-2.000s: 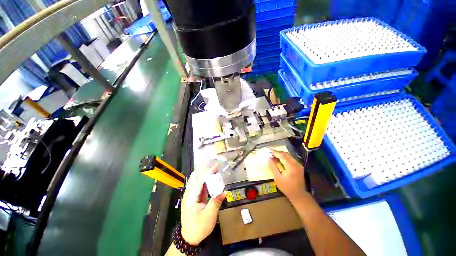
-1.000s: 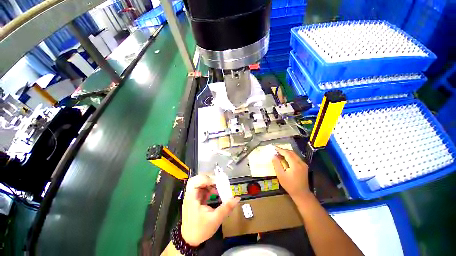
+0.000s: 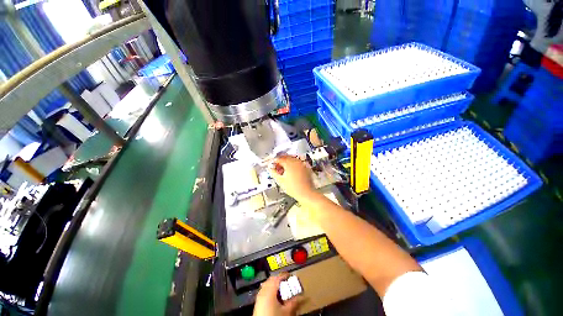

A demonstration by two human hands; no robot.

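My right hand (image 3: 290, 175) is at the fixture (image 3: 321, 162), under the silver block below the black cylinder (image 3: 231, 74). Its fingertips are over the metal blocks; a small white bit shows at them, but I cannot tell whether it is held. My left hand (image 3: 276, 297) is at the cardboard pad (image 3: 330, 281), cut off by the lower edge. Its fingers are around small white housings (image 3: 290, 287) at the pad's left end. A cream pad (image 3: 307, 221) lies on the base plate, partly behind my right forearm.
Yellow-and-black bars (image 3: 362, 162) flank the fixture. The front panel has a green button (image 3: 247, 272) and a red button (image 3: 299, 255). Blue trays (image 3: 432, 237) of white parts stand at right. A green conveyor (image 3: 145, 203) runs along the left. A person's arm shows at top right.
My right hand has moved from the cream pad up to the fixture. My left hand has moved down to the cardboard pad, where a single white part lay before. The view has shifted.
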